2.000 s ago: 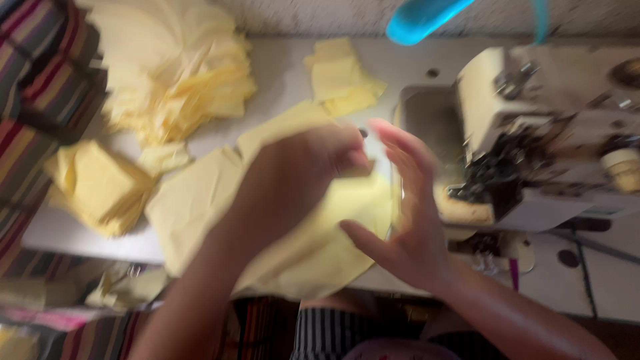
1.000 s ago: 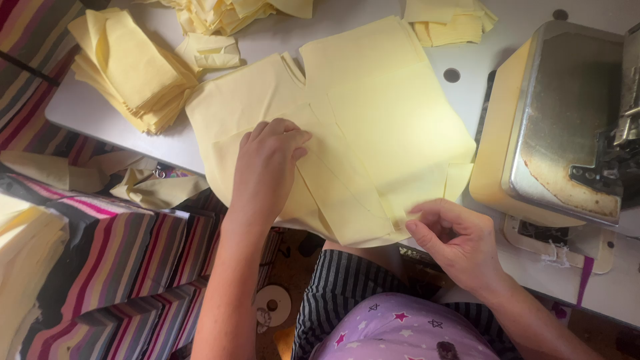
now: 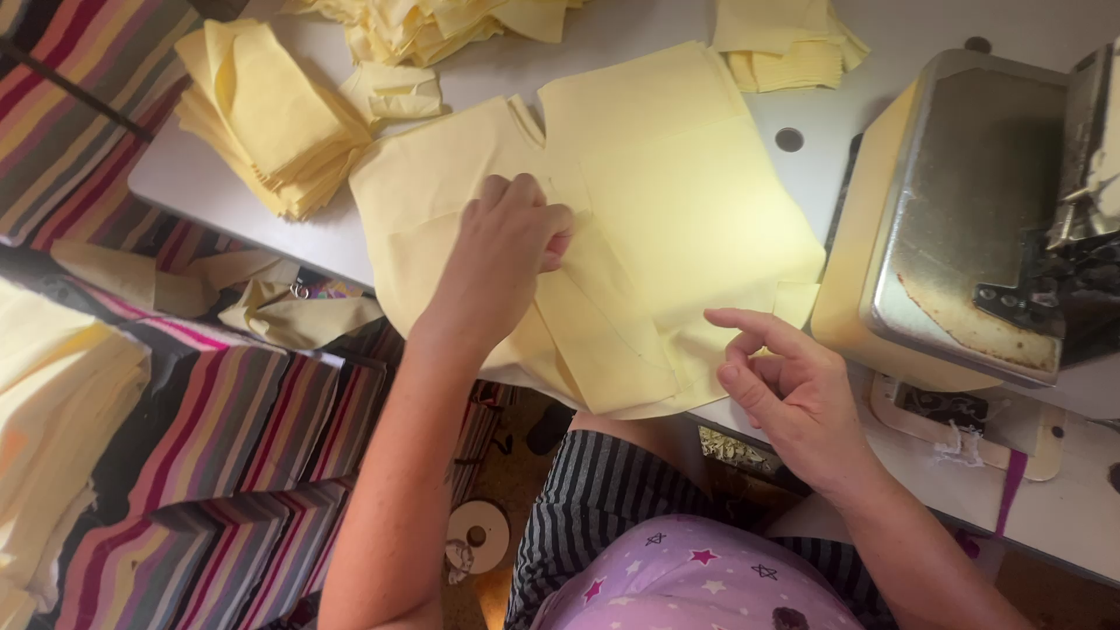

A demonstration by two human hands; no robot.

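Note:
Pale yellow fabric pieces [image 3: 665,184] lie spread over the front of the white table, their lower edge reaching past it. My left hand [image 3: 516,219] is bent over the middle of this fabric, thumb and fingertips together; whether cloth is pinched between them is hidden. At the fabric's lower right, my right hand [image 3: 779,385] has its index finger extended and the other fingers curled, with nothing seen in it. A narrower yellow piece [image 3: 604,350] rests on the larger one between my hands.
A sewing machine [image 3: 962,219] stands at the right. Folded yellow cloth stacks lie on the table [image 3: 166,188] at upper left [image 3: 271,114] and top [image 3: 779,44]. Striped fabric [image 3: 210,429] and yellow cloth [image 3: 52,420] are at the left. A white spool [image 3: 479,534] is below.
Two seconds ago both hands were raised close together over the fabric; now they are apart, one over its middle and one at its lower right. The view has tilted down.

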